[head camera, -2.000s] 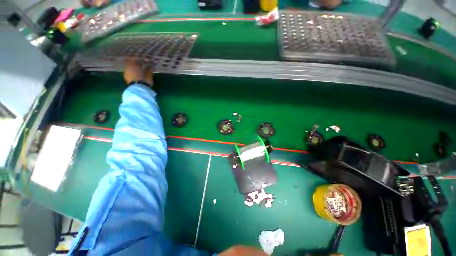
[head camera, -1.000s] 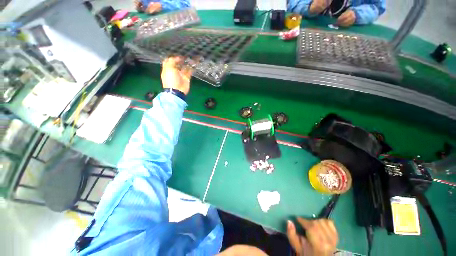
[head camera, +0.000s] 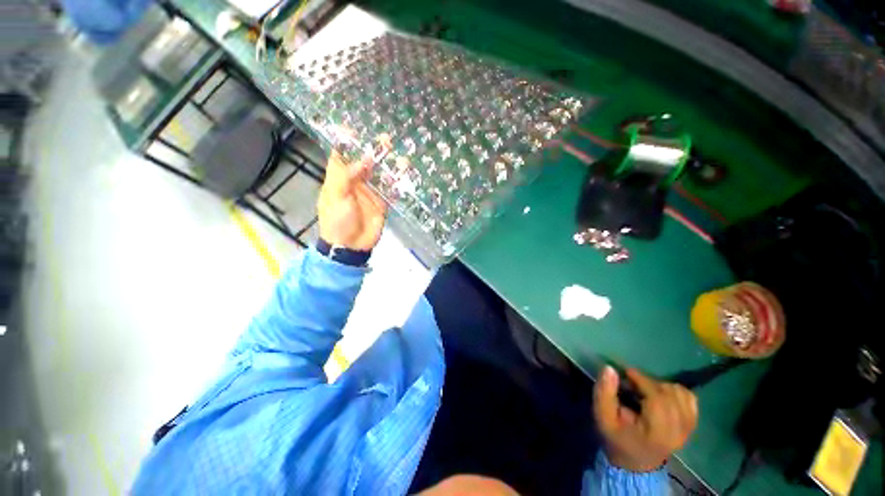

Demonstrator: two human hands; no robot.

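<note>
My left hand (head camera: 354, 199) is shut on the near edge of a large clear blister tray (head camera: 442, 136). The tray is tilted over the bench's left part, with shiny small parts in its cells. My right hand (head camera: 648, 418) is low at the bench's front edge, thumb and forefinger raised and fingers curled. A black handle (head camera: 706, 373) lies between it and the yellow tub; blur hides whether the hand touches it. A crumpled white cloth (head camera: 584, 302) lies on the green mat. A heap of tiny wired parts (head camera: 604, 242) lies beside the black stand (head camera: 619, 203).
A green-flanged solder spool (head camera: 658, 155) sits behind the stand. The yellow tub with silvery filling (head camera: 739, 322) is at right, beside a bulky black holder (head camera: 810, 276) and a yellow sponge (head camera: 839, 453). A stool (head camera: 233, 150) stands on the floor at left.
The view has turned left. My left hand has brought the tray from the back rail towards me, over the near bench. My right hand has come into fuller view at the front edge.
</note>
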